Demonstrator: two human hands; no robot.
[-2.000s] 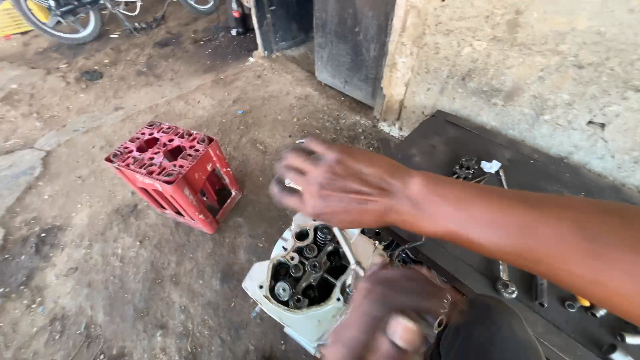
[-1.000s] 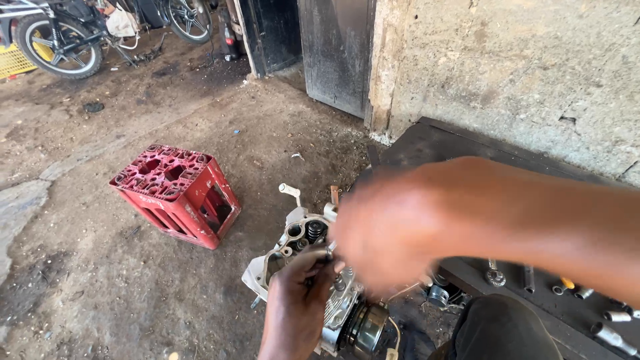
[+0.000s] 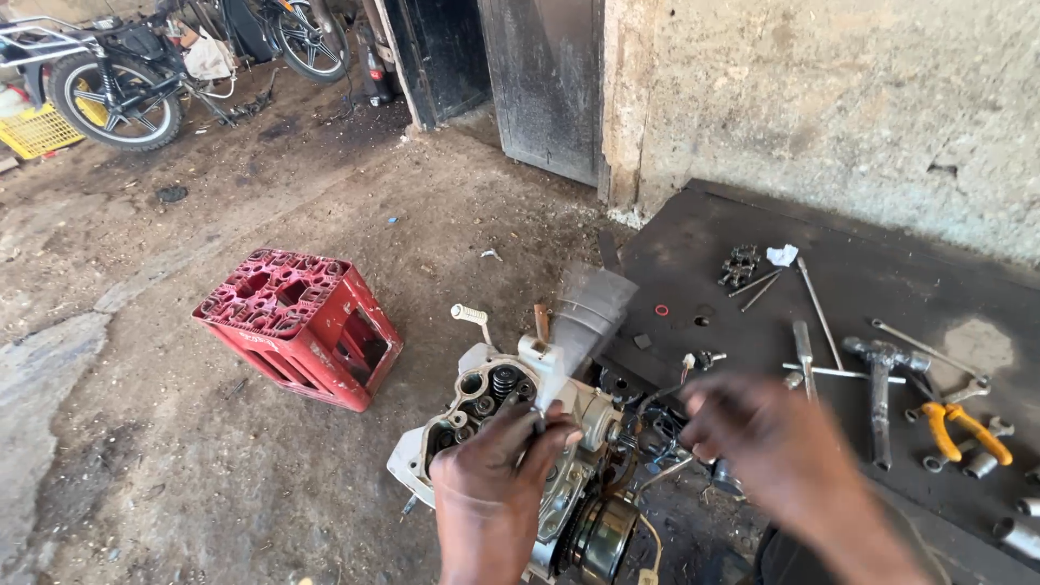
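Observation:
My left hand point(image 3: 504, 463) pinches the narrow end of a small clear plastic bag point(image 3: 581, 325), which stands up blurred above its fingertips. Behind and below that hand is a motorcycle engine point(image 3: 569, 455) with its cylinder head open, a valve spring point(image 3: 504, 379) showing. A kick-start lever point(image 3: 470, 314) sticks up behind the engine, and a round metal rotor point(image 3: 601, 532) sits at its lower right. My right hand point(image 3: 756, 439), blurred and with curled fingers, is over the near-left side of the black bench; whether it holds anything cannot be told.
A red plastic bottle crate point(image 3: 301, 325) stands on the dirt floor to the left. The black bench point(image 3: 691, 244) on the right carries a hammer point(image 3: 881, 390), yellow-handled pliers point(image 3: 963, 431), wrenches, sockets and a red ring point(image 3: 662, 310). Motorcycles point(image 3: 122, 89) and a dark door point(image 3: 544, 81) are farther back.
The right hand has moved right, away from the engine and the left hand. The plastic bag now shows plainly above the left hand. The view has shifted, showing more of the bench.

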